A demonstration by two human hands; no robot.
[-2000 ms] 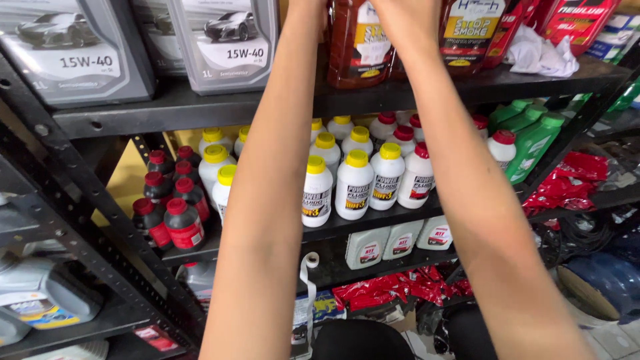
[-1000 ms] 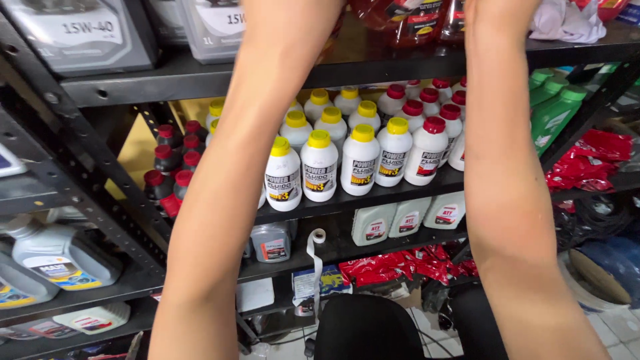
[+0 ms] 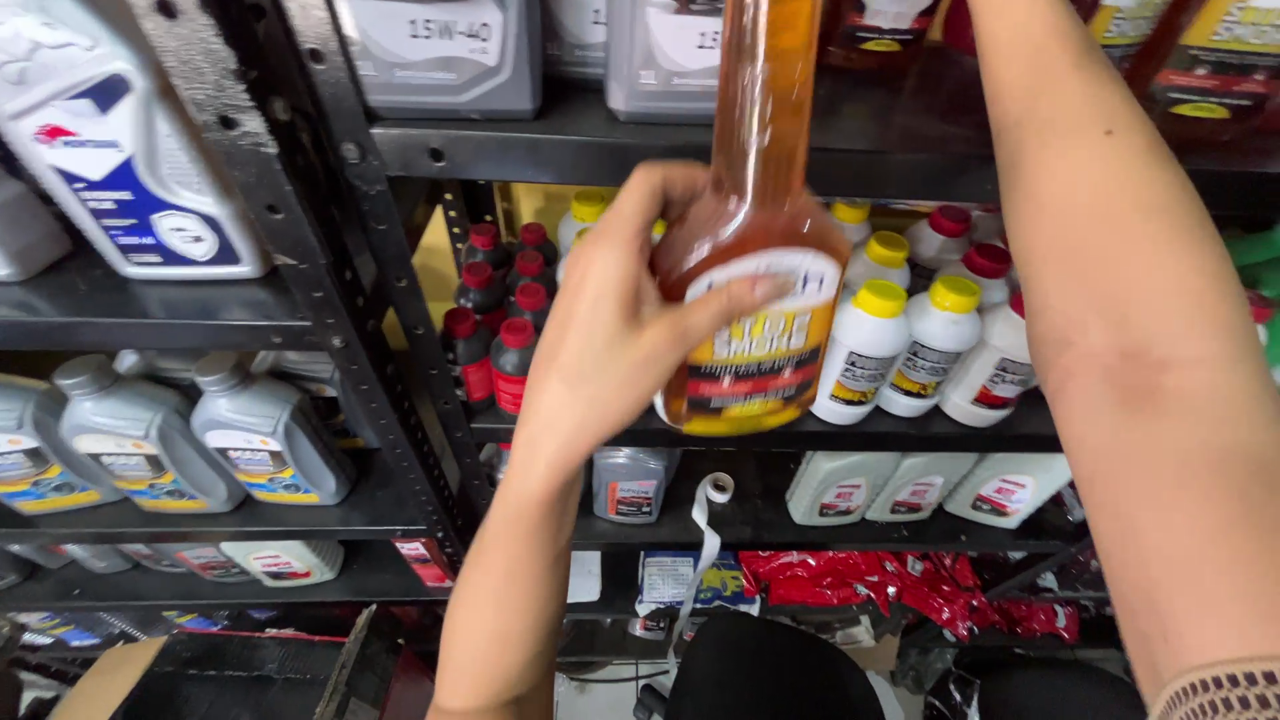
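My left hand (image 3: pixel 640 310) is closed around the body of a long-necked amber bottle (image 3: pixel 760 240) with a yellow, black and red label, held upright before the middle shelf. Its top runs past the upper edge of the view. My right arm reaches up to the upper shelf (image 3: pixel 600 150); the right hand lies beyond the upper edge. Near that arm, more amber bottles (image 3: pixel 1210 80) stand on the upper shelf. Behind the held bottle are white bottles with yellow caps (image 3: pixel 860 350) and red caps (image 3: pixel 990 345).
Small dark bottles with red caps (image 3: pixel 512 360) stand left on the middle shelf. Grey oil jugs (image 3: pixel 270 430) fill the left rack. Lower down are pale jugs (image 3: pixel 915 490), a partly unrolled white paper roll (image 3: pixel 718 488), red plastic packets (image 3: pixel 880 580) and a black rounded object (image 3: pixel 770 670).
My left hand has come down from the upper shelf with an amber bottle in it. My right arm remains raised, its hand now out of view. The view has turned left.
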